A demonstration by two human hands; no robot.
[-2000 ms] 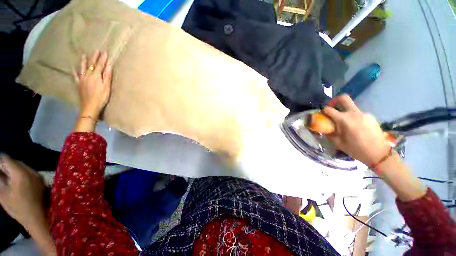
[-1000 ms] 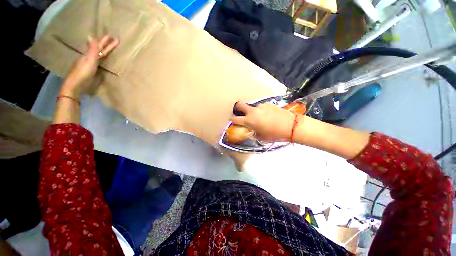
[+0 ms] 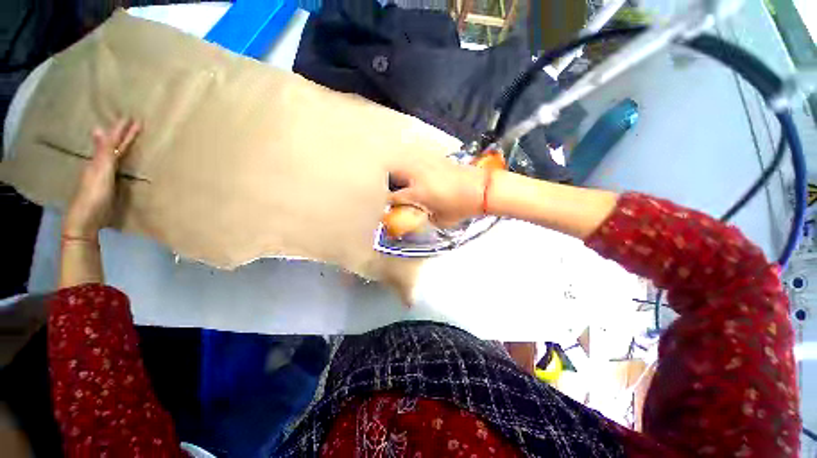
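Observation:
A long tan panel (image 3: 260, 152) lies across the white ironing board, with a dark slit near its left end. My right hand (image 3: 443, 192) grips the orange handle of the steam iron (image 3: 421, 241), whose metal sole rests on the panel's right end, its tip pointing left. My left hand (image 3: 103, 179) lies on the panel's left part at the slit, fingers slightly apart, wrist over the near edge. It holds nothing that I can see.
A black garment (image 3: 394, 67) with a round button lies behind the panel. A blue rail (image 3: 251, 25) is at the far left edge. The black hose (image 3: 761, 76) loops right of the iron. A teal object (image 3: 609, 134) lies at right. Clutter with something yellow (image 3: 549, 362) is below the board.
The iron, first right of the panel, has moved left onto its right end. My left hand has shifted to the slit. The view has also shifted.

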